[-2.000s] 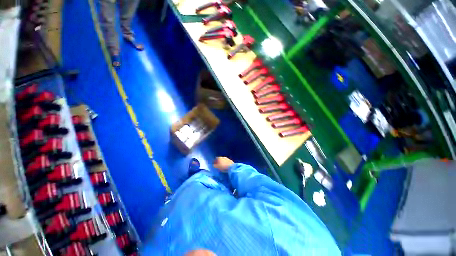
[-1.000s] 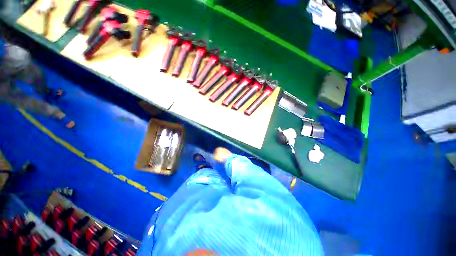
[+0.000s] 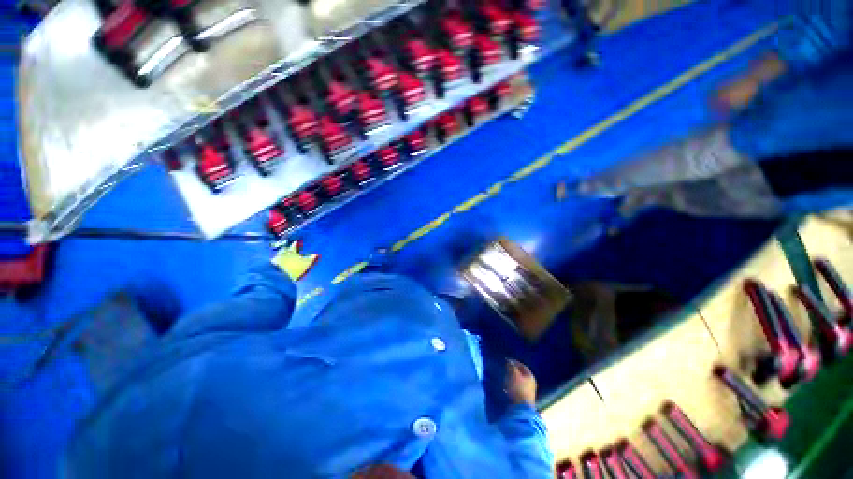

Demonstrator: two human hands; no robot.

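Note:
My left hand (image 3: 296, 261), in a yellow glove, is stretched out at the left, just below the lower rack shelf. Its fingers look apart and nothing shows in it. My right hand (image 3: 521, 384) is bare, small and blurred, beside my body near the bench edge; whether it is closed or holds anything is unclear. Small red-and-black tool units (image 3: 335, 137) stand in tight rows on the lower rack shelves. Larger units (image 3: 154, 45) with silver metal parts sit on the upper shelf at top left. Long red-and-black tool bodies (image 3: 692, 436) lie in a row on the bench at lower right.
An open carton (image 3: 538, 304) with shiny pieces is on the blue floor beside the bench (image 3: 645, 360). Another person (image 3: 697, 178) stands at the right, by the yellow floor line (image 3: 486, 195). The rack's upper shelf edge (image 3: 140, 161) crosses the upper left.
My view has swung from the bench to the rack; the bench is now at lower right. My gloved left hand has come into view. My right hand is still low beside my body.

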